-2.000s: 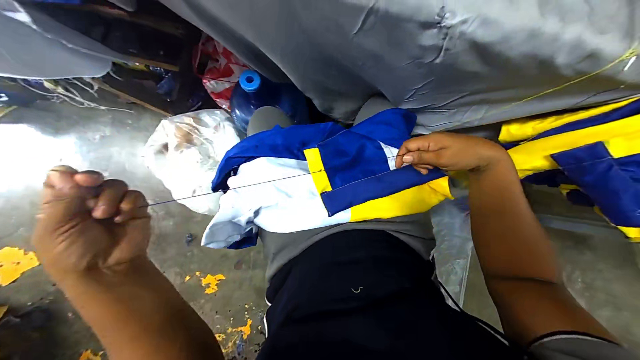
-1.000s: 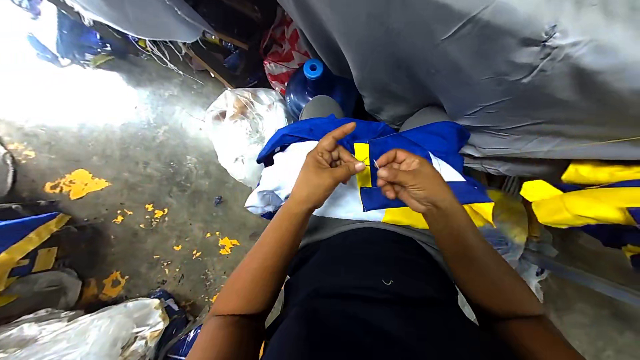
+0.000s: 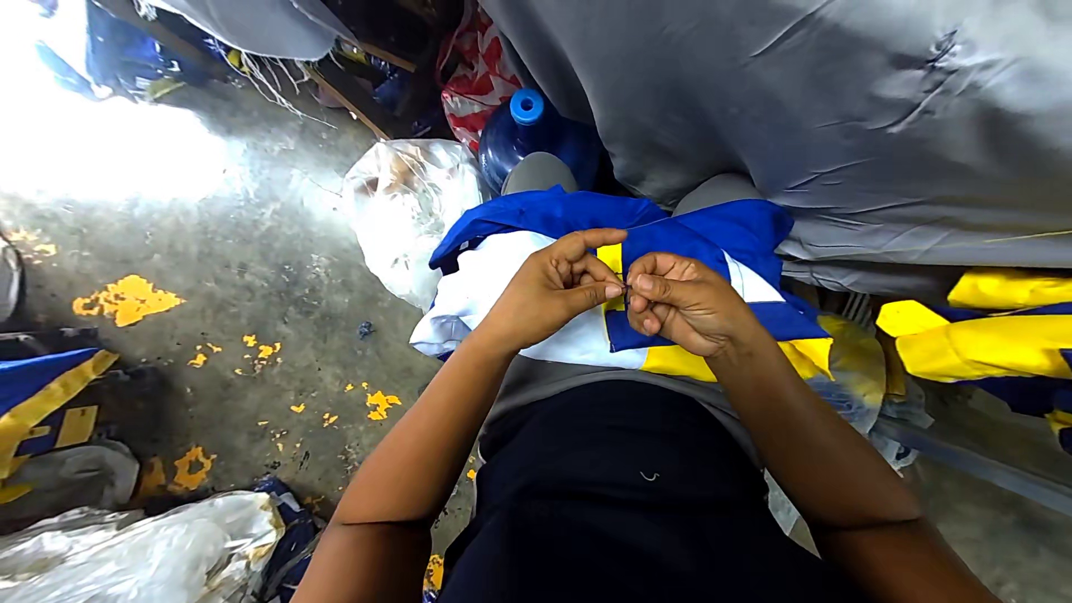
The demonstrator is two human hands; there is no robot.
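A blue, white and yellow fabric piece (image 3: 519, 260) lies across my lap. Over it my left hand (image 3: 561, 289) and my right hand (image 3: 682, 301) meet fingertip to fingertip. Thumb and index finger of each are pinched together at a small dark bit of thread (image 3: 626, 287). Whether a needle is there too is too small to tell. The other fingers of my right hand are curled, and one finger of my left hand reaches out above the pinch. The fabric's yellow strip shows just behind the fingertips.
Beyond my knees stand a blue plastic water jug (image 3: 536, 134) and a clear plastic bag (image 3: 410, 213). Grey cloth (image 3: 804, 109) hangs at the upper right. Yellow and blue fabric (image 3: 988, 343) lies at the right, and white plastic sheeting (image 3: 151, 544) at the lower left.
Two seconds ago my left hand was far out to the left, drawing a thread taut from the fabric; it has come back to meet my right hand. The view has shifted.
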